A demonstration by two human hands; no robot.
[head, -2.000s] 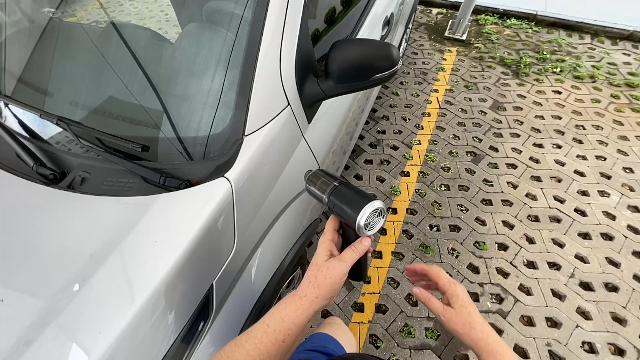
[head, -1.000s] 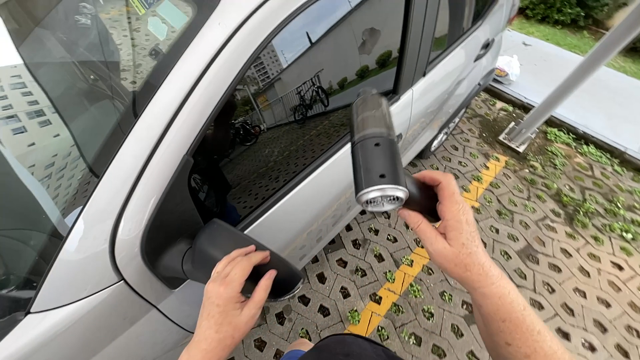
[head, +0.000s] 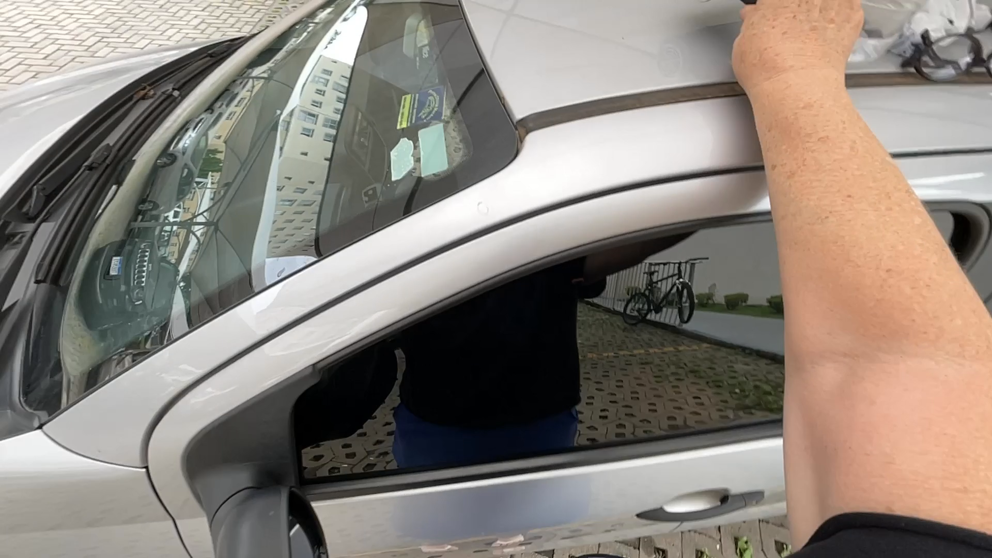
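Note:
My right hand (head: pixel 798 39) reaches over the silver car's roof (head: pixel 604 46) at the top edge of the view. A small dark part of something shows at its fingertips, which are cut off by the frame, so its hold cannot be told. Just right of the hand lie a clear plastic bag with white contents (head: pixel 914 23) and a black-rimmed round object (head: pixel 947 56) on the roof. My left hand is out of view. The handheld black vacuum or blower from the earlier frames is not identifiable now.
Below my arm are the dark side window (head: pixel 504 372) and the door handle (head: pixel 697 505). The black side mirror (head: pixel 267 527) juts out at the bottom. The windshield (head: pixel 232 201) and wiper arms (head: pixel 93 159) lie to the left. Perforated pavers (head: pixel 697 542) show beneath the door.
The view has swung up to the roof. My right hand, which held the black handheld device beside the window, is now over the roof. My left hand has left the mirror and the view.

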